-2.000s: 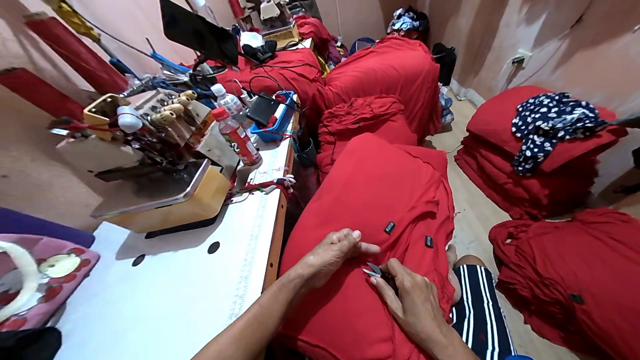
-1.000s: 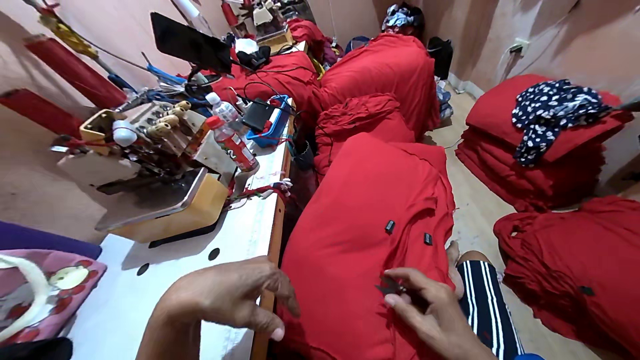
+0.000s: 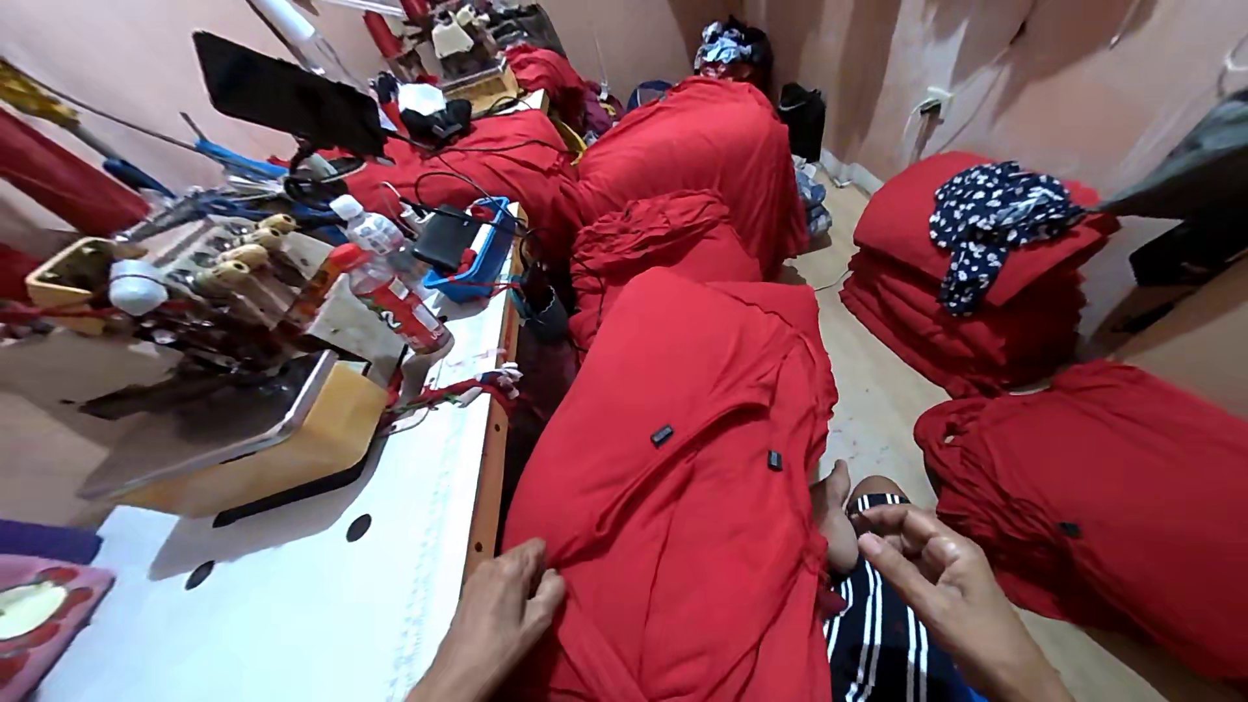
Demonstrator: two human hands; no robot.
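Observation:
Red fabric pieces [image 3: 673,361] lie piled in front of me, with a small dark label [image 3: 662,436] near the middle and another dark label [image 3: 774,460] to its right. On the pile's lower left edge rests my left hand [image 3: 507,595], its thumb and fingers at the cloth; whether it pinches the cloth I cannot tell. Right of the pile, my right hand [image 3: 926,575] is raised over my striped navy clothing [image 3: 868,624], fingers curled and apart, with nothing visible in them.
An overlock sewing machine [image 3: 244,390] stands on the white table [image 3: 292,585] at left, beside a red-labelled bottle [image 3: 395,297] and a blue tray [image 3: 478,263]. More red cloth stacks [image 3: 975,312] are at right, one topped with a patterned navy cloth [image 3: 999,229].
My left hand has come down onto the near left edge of the red cloth. My right hand has moved right, off the pile; the small metal tool seen in it earlier is no longer visible.

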